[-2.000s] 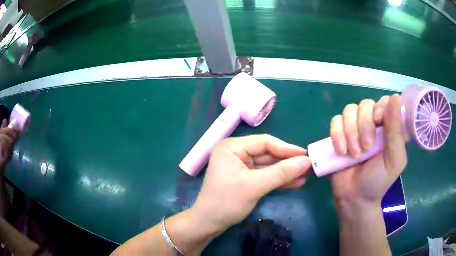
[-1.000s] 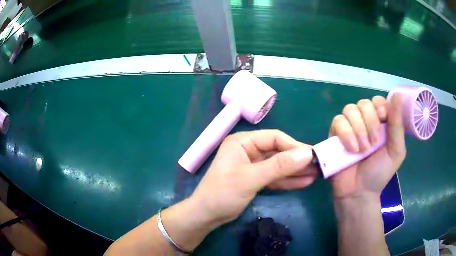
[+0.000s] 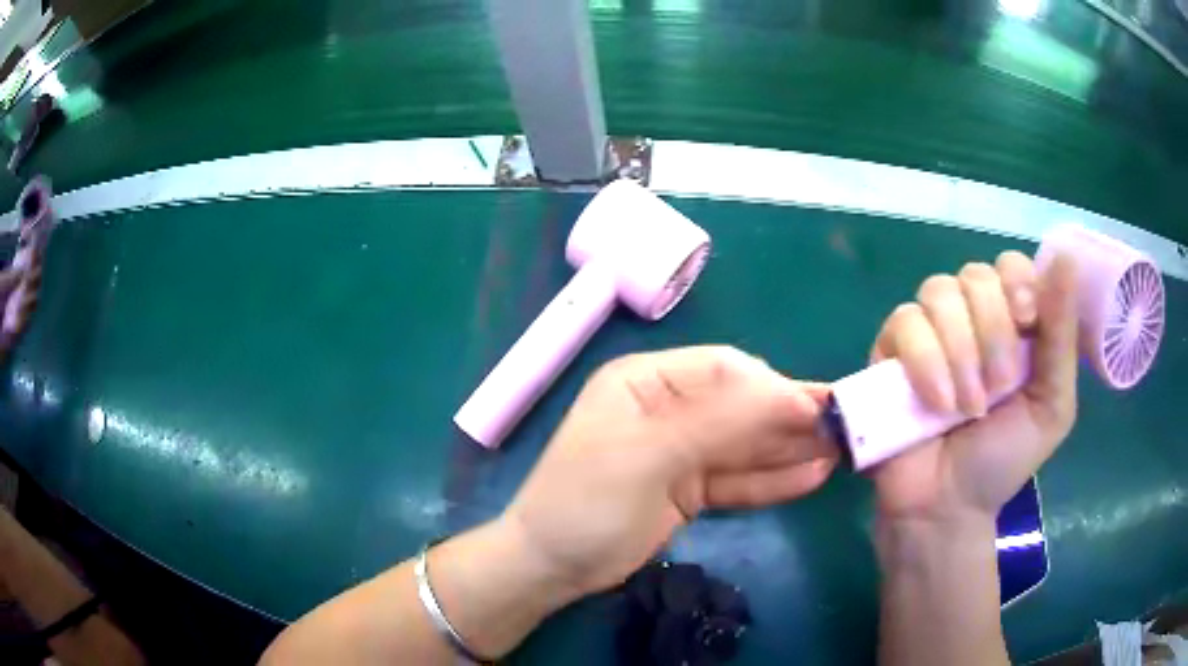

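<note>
My right hand (image 3: pixel 977 390) is closed round the handle of a pale pink handheld fan (image 3: pixel 905 410). The fan's round head with its spoked grille points to the right. My left hand (image 3: pixel 678 436) is at the bottom end of this handle, its fingers against a small dark end cap (image 3: pixel 833 423) that sits at the opening; its inner side is hidden. A second pink fan (image 3: pixel 541 345) lies on the green bench behind my left hand. A heap of black caps (image 3: pixel 680 618) lies on the bench near my left wrist.
A pale rail (image 3: pixel 326 172) with an upright grey post (image 3: pixel 554 91) runs behind the bench. A dark smartphone (image 3: pixel 1024 546) lies by my right forearm. At the left edge another person's hand holds a pink fan (image 3: pixel 26 260), and a forearm shows below.
The fingers of my left hand have straightened and lie flatter against the handle end, where the dark cap shows more. The fan has shifted slightly right. Another person's fan has come back into view.
</note>
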